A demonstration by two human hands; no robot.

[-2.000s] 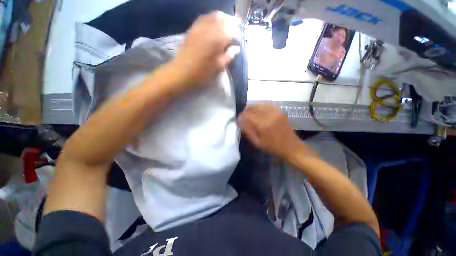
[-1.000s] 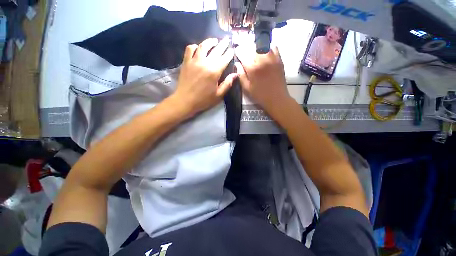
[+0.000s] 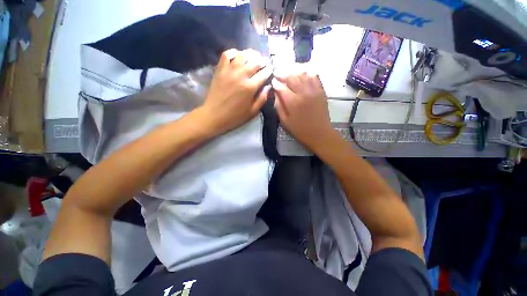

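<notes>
The light grey garment panel (image 3: pixel 214 173) spreads over the table edge and down to my lap. A black panel (image 3: pixel 167 43) lies behind it at the upper left. A narrow dark strip (image 3: pixel 270 130) runs along the grey panel's right edge. My left hand (image 3: pixel 238 87) presses and pinches the cloth just below the needle area. My right hand (image 3: pixel 300 104) pinches the same edge from the right, its fingertips close to my left hand's. The presser foot and needle (image 3: pixel 274 26) are under a bright lamp, washed out by glare.
The sewing machine head (image 3: pixel 399 23) spans the top right. A smartphone (image 3: pixel 374 62) with a cable, yellow-handled scissors (image 3: pixel 445 118) and small metal parts (image 3: pixel 425 63) lie right of the needle. A ruler strip (image 3: pixel 370 136) follows the front edge. More grey cloth (image 3: pixel 341 225) hangs below the table.
Both hands first came together at the cloth edge near the needle, my right hand from the table's front edge. Since then both have shifted slightly down, away from the needle.
</notes>
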